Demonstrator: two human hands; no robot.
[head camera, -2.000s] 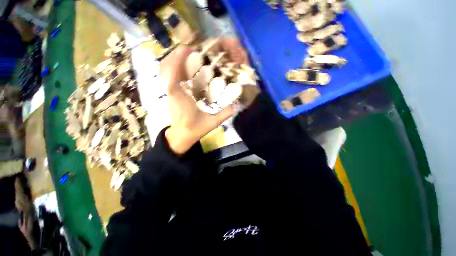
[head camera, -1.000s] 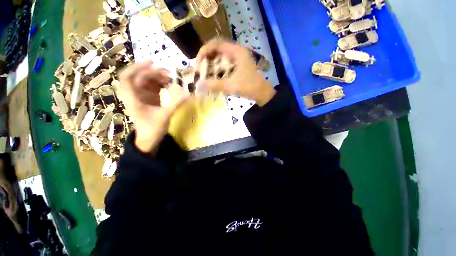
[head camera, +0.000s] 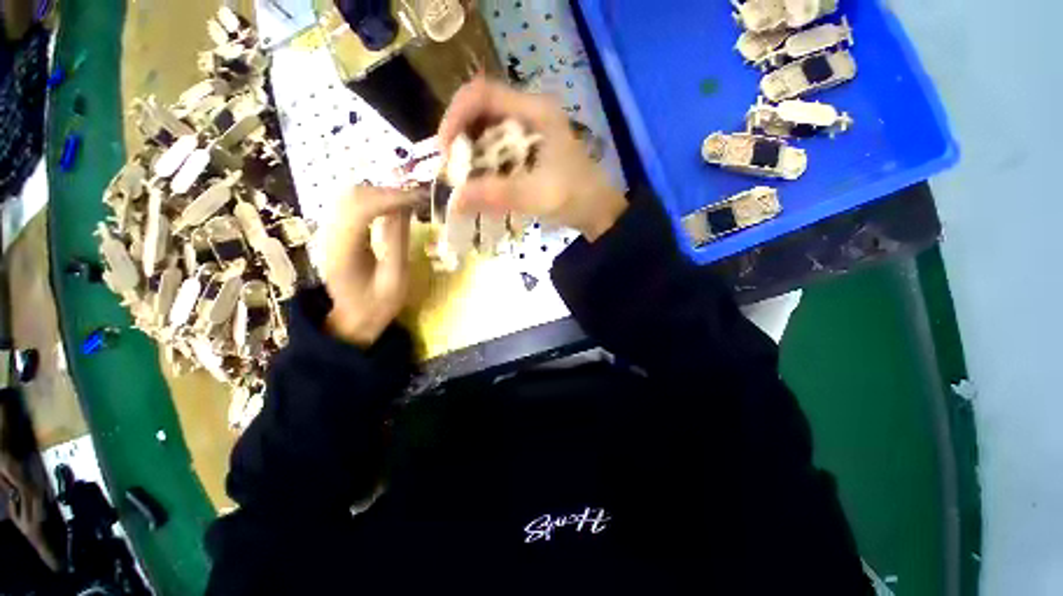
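My right hand (head camera: 542, 157) holds several tan moulded parts (head camera: 499, 149) bunched together above the white perforated plate (head camera: 326, 146). My left hand (head camera: 371, 262) is beside them on the left, fingers bent toward the bunch. Its fingertips are near a thin dark item and a small reddish spot; blur hides whether it grips anything. The yellow sheet (head camera: 437, 303) lies on the plate below both hands.
A large pile of tan parts (head camera: 192, 250) lies on the brown board at left. The blue bin (head camera: 653, 70) at right holds tan parts with black rectangles. A brown-gold block (head camera: 402, 82) stands behind my hands. Green surface (head camera: 863, 396) shows at lower right.
The bunch first cupped between both hands is now in my right hand. My left hand has separated, then moved close beside it. The view has shifted slightly.
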